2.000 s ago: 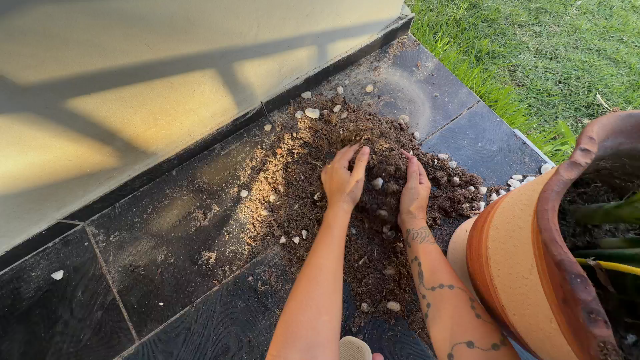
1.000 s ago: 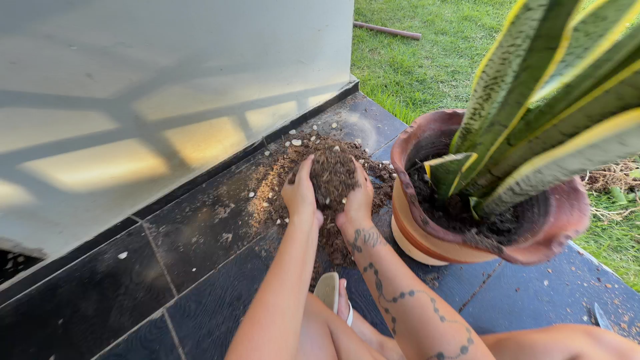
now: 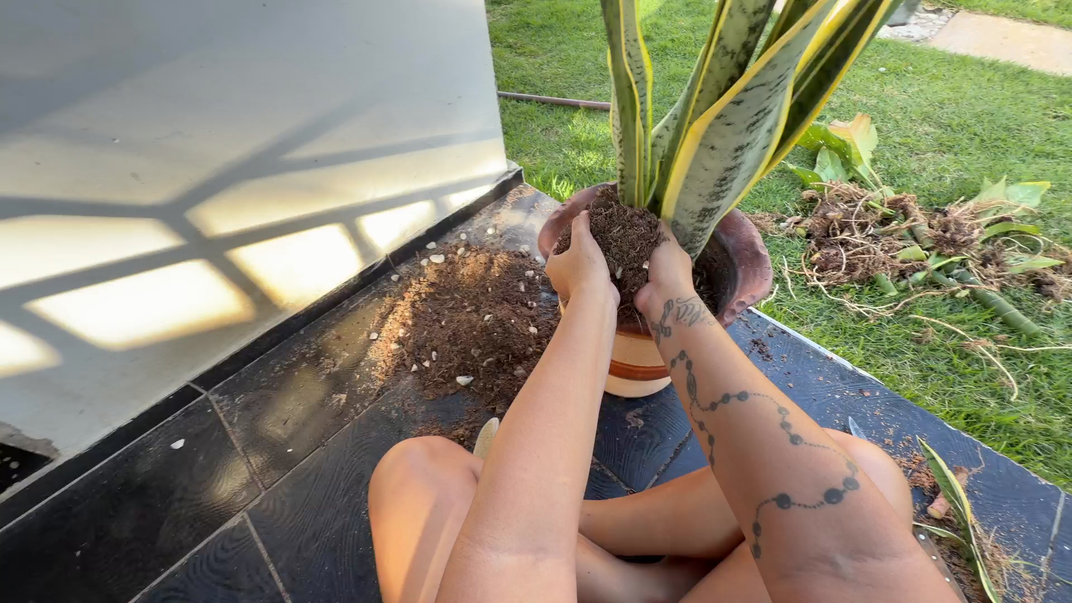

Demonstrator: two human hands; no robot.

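Note:
My left hand point(image 3: 582, 264) and my right hand point(image 3: 670, 268) are cupped around a heap of dark soil point(image 3: 621, 239), one on each side, over the near side of a terracotta pot point(image 3: 749, 260) with a wavy rim. A snake plant point(image 3: 720, 159) with yellow-edged leaves stands upright in the pot, just behind the soil. Left of the pot a pile of loose soil point(image 3: 477, 314) mixed with white pebbles lies on the dark tiles. My fingertips are partly hidden by the soil and the pot's near rim by my hands.
A pale wall point(image 3: 251, 167) borders the dark tile floor point(image 3: 327, 519) at left. Uprooted plants with bare roots point(image 3: 904, 234) lie on the grass point(image 3: 938, 100) at right. A cut leaf point(image 3: 959, 502) lies at lower right. My bent legs point(image 3: 427, 502) are close below the pot.
Both hands have scooped soil from the floor pile and carried it right, to the pot at the plant's base. The view has swung to the right.

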